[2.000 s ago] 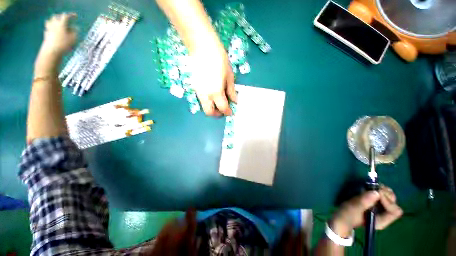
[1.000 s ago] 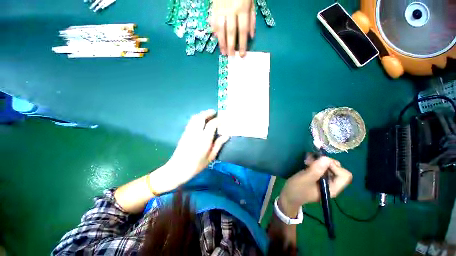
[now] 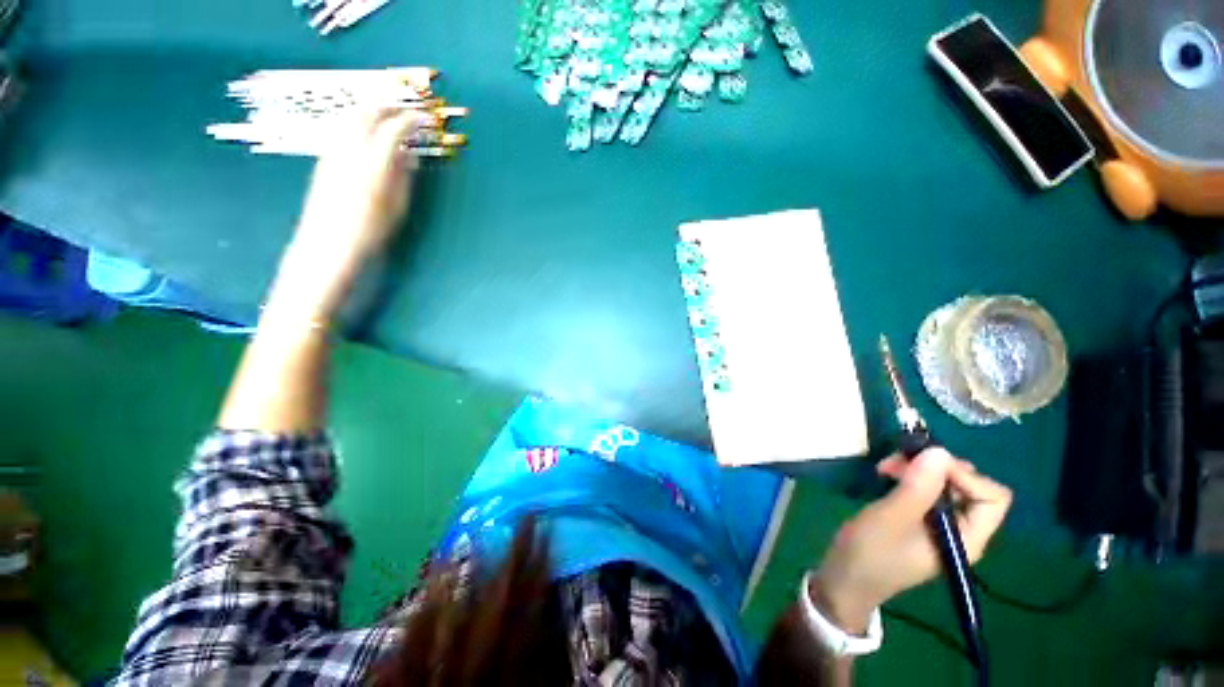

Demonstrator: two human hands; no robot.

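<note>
My right hand (image 3: 926,517) holds the soldering iron (image 3: 956,564) by its black handle. The metal tip points up, between the white work board and the round tip-cleaning pot, touching neither. My left hand (image 3: 369,148) is blurred and lies over the orange-ended side of the pile of white LED strips (image 3: 302,108); whether its fingers grip a strip cannot be told. The white work board (image 3: 785,342) lies slightly tilted, with a row of small green circuit boards (image 3: 703,315) along its left edge.
A pile of green circuit boards (image 3: 644,54) lies at the top centre. The tip-cleaning pot (image 3: 1007,356) stands right of the board. A smartphone (image 3: 1011,101), an orange fan (image 3: 1134,81) and a black soldering station (image 3: 1128,456) are on the right. More white strips (image 3: 342,11) lie at the top left.
My left hand has moved from the work board's lower left corner to the strip pile. The iron's tip has left the pot. The other person's hand is gone from view.
</note>
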